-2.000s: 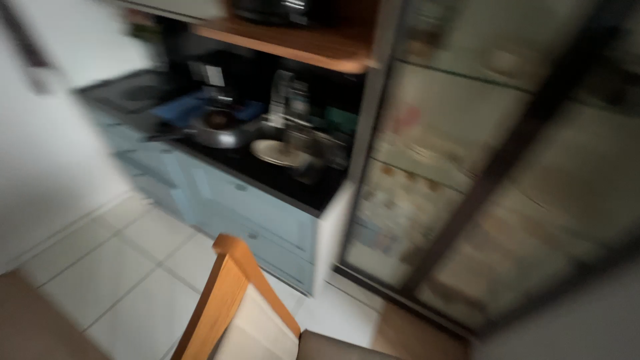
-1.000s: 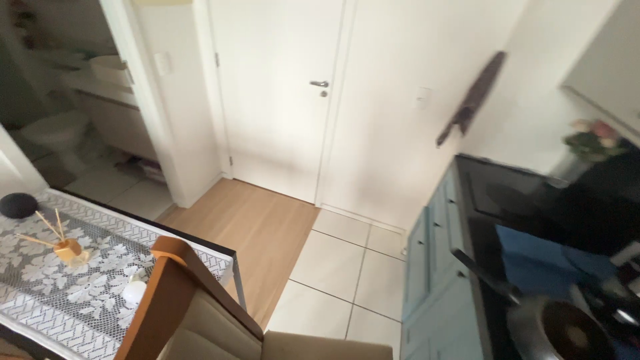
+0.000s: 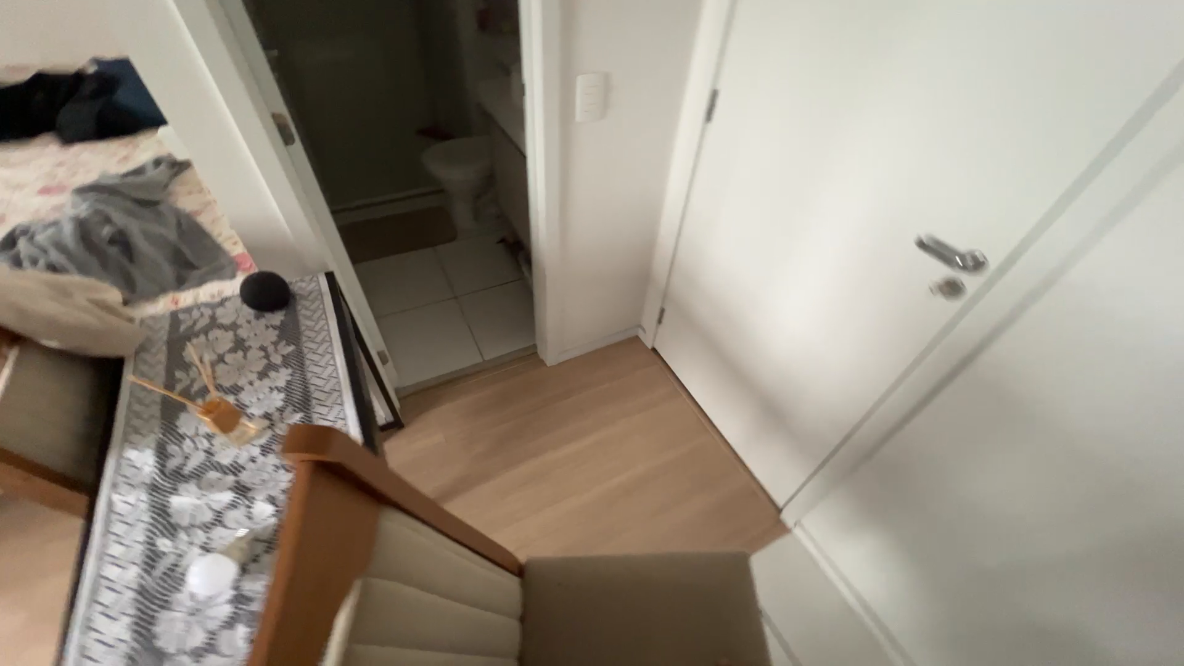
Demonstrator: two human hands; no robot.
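Note:
Neither my left hand nor my right hand shows in the head view. Nearest to me, at the bottom, is an upholstered chair (image 3: 638, 606) with a wooden frame and a beige back. To its left stands a narrow table with a patterned lace tablecloth (image 3: 208, 490). On the cloth are a reed diffuser (image 3: 220, 416) with thin sticks, a dark round object (image 3: 265, 291) and a white round object (image 3: 212, 575).
A white door (image 3: 832, 166) with a metal lever handle (image 3: 951, 254) is at the right. Through a doorway, a toilet (image 3: 458, 166) stands on a tiled floor. Grey clothing (image 3: 139, 227) lies on a flowered cover at the left. Wood flooring (image 3: 573, 444) lies between table and door.
The view has swung left, away from the kitchen counter with its sink and pan, past the door to the table and the bathroom doorway. No hand shows in any frame.

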